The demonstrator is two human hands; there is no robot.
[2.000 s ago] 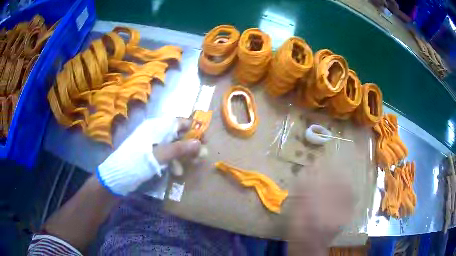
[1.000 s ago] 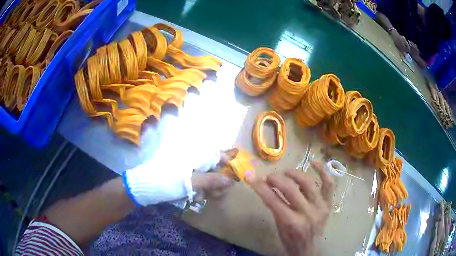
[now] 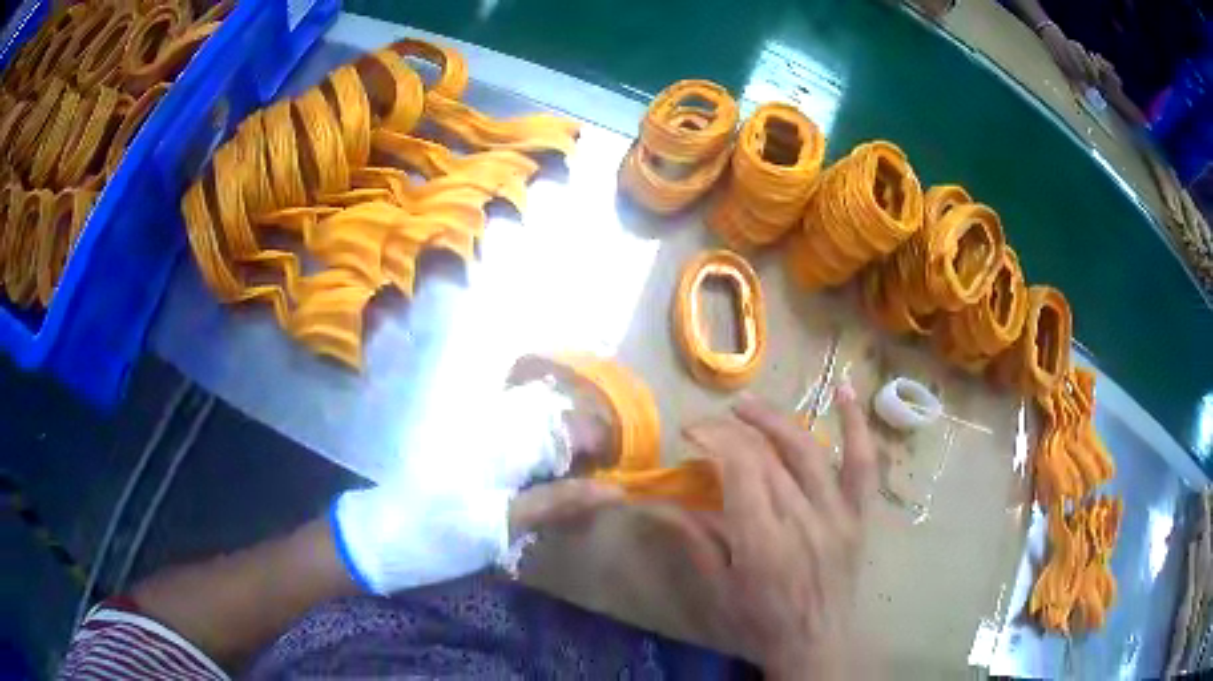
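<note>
My left hand (image 3: 459,492), in a white knit glove with a blue cuff edge, holds an orange strip (image 3: 628,415) that curves around its fingers in an arc. My bare right hand (image 3: 792,539) is at the strip's flat end, its fingers over it; its exact grip is partly hidden. Beyond the hands an oval orange band (image 3: 720,319) lies alone on the tan board (image 3: 931,572). A small white cup (image 3: 906,402) with a thin pale stick sits right of my right hand. Glare washes out part of the glove.
Stacks of orange oval bands (image 3: 858,213) line the far board edge beside the green belt (image 3: 931,120). Looped orange strip bundles (image 3: 319,186) lie at left on metal. A blue crate (image 3: 113,253) of orange loops stands far left. Wavy orange bundles (image 3: 1075,565) lie at right.
The strip, a compact piece by my left fingers one second ago, now shows as a larger arc with a flat end towards my right hand. The loose strip seen two seconds ago no longer shows.
</note>
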